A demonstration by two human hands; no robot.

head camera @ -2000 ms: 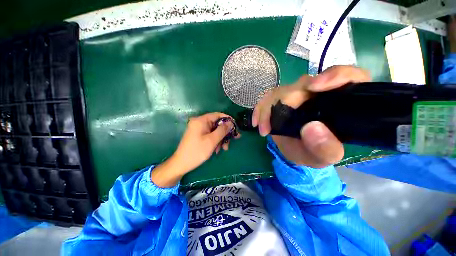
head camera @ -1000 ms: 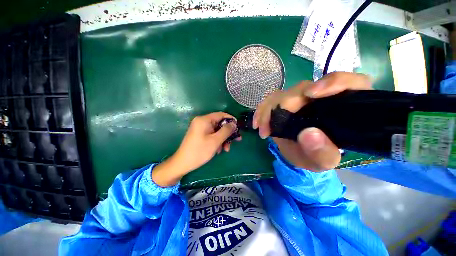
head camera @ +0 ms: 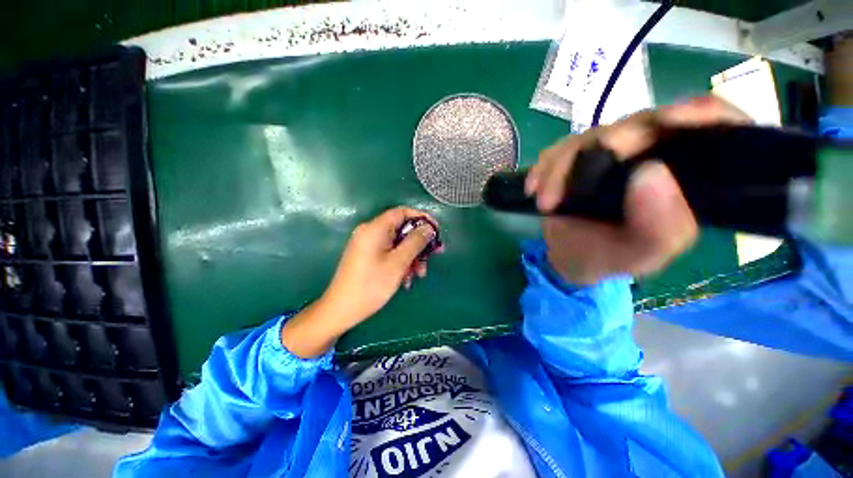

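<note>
My left hand [head camera: 367, 271] pinches a small dark round unit [head camera: 418, 235] with shiny bits between thumb and fingers, low over the green mat. My right hand [head camera: 617, 201], blurred, grips the thick black electric screwdriver [head camera: 739, 177]. Its dark nose [head camera: 506, 190] points left and sits at the lower right rim of the screw dish, apart from the unit; whether it touches the dish cannot be told. The round silver dish [head camera: 465, 149] of tiny screws lies flat on the mat. The bit tip is not clearly visible.
A black compartment tray [head camera: 79, 317] stands at the left, with shiny pieces in one pocket. A worn white rail [head camera: 327, 33] runs behind the mat. Clear bags with white labels [head camera: 599, 70] and a pale card [head camera: 751, 93] lie at the back right. The driver cord [head camera: 622, 61] crosses the bags.
My right hand and the screwdriver have moved right and slightly up, so the nose has left the unit and is at the dish's edge. My left hand still holds the unit in nearly the same place.
</note>
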